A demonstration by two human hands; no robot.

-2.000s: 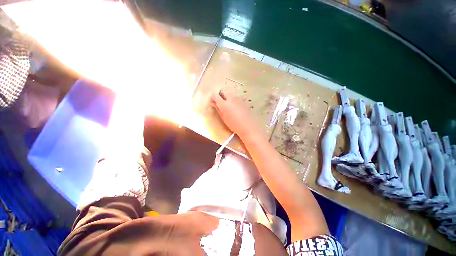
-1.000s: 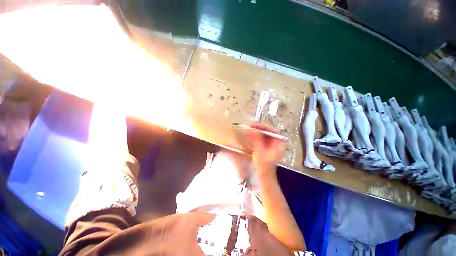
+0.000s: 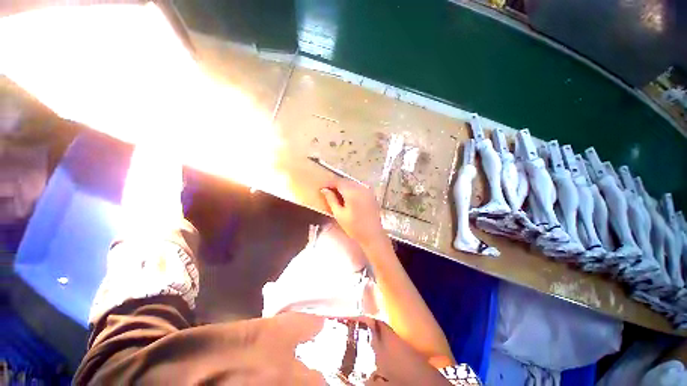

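My right hand (image 3: 354, 210) is low over the bench's front edge, fingers curled, with a dark gap between thumb and forefinger. A slim silver pen-shaped knife (image 3: 340, 173) lies slanted along the hand's far side, dark tip to the upper left, rear end at the knuckles. Whether the fingers grip it is unclear. My left forearm (image 3: 156, 185) runs up into strong white glare; the left hand cannot be seen. White moulded figure legs (image 3: 464, 197) stand in a row at the right, dark bands on some feet.
The tan bench (image 3: 301, 136) has a stained patch with white scraps (image 3: 409, 160). A green conveyor belt (image 3: 422, 60) runs behind it. An open blue bin (image 3: 83, 226) is at the left. Blue bins and white bags (image 3: 542, 324) are below the bench at the right. White cloth covers my lap.
My right hand has moved left and toward the bench edge since one second ago. The knife, then across the fingers, now lies along the hand's far side. Earlier, the hand was further up the bench.
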